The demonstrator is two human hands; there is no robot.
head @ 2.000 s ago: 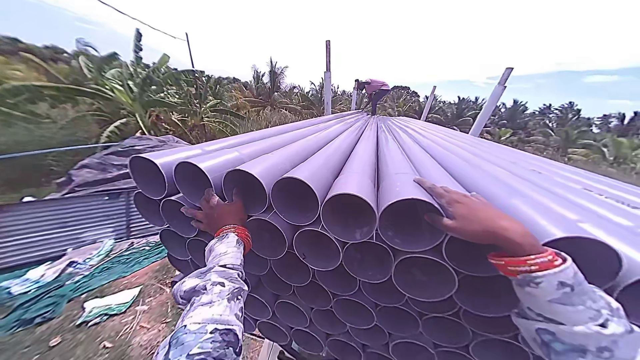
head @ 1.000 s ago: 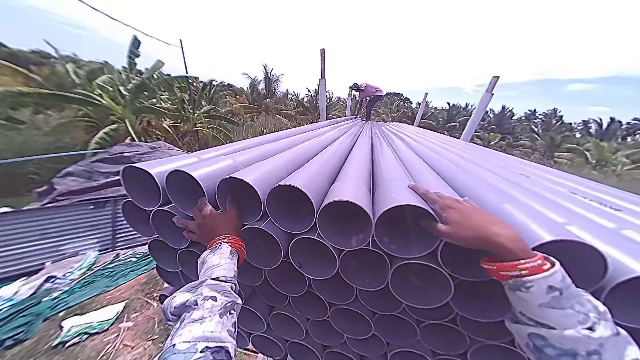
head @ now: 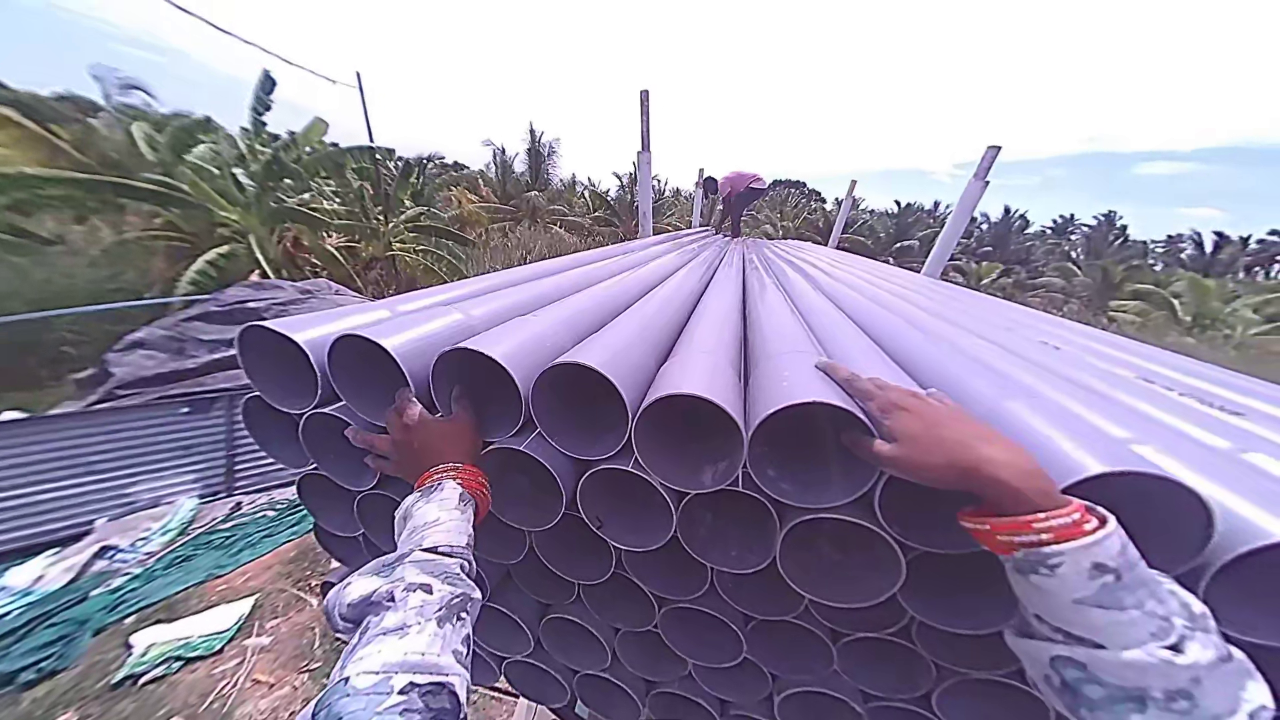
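Observation:
A large stack of grey plastic pipes (head: 690,400) fills the middle, open ends facing me and lengths running away. My left hand (head: 425,435) rests at the pipe ends on the left, its fingers spread over the rims between the top row and the row below. At the right, my right hand (head: 930,435) lies on the end of a top-row pipe (head: 790,370), fingers on its upper side and the thumb at its mouth. Whether either hand grips a rim is not clear. Both wrists bear red bands below patterned sleeves.
A person (head: 738,195) bends over at the far end of the stack. Upright posts (head: 644,190) flank the pipes. Left are a dark tarpaulin (head: 200,335), corrugated metal sheeting (head: 120,460) and green netting (head: 180,570) on the ground. Palms stand behind.
Both hands stay at about the same places on the pipe ends. The person at the far end was more upright one second ago and now bends lower.

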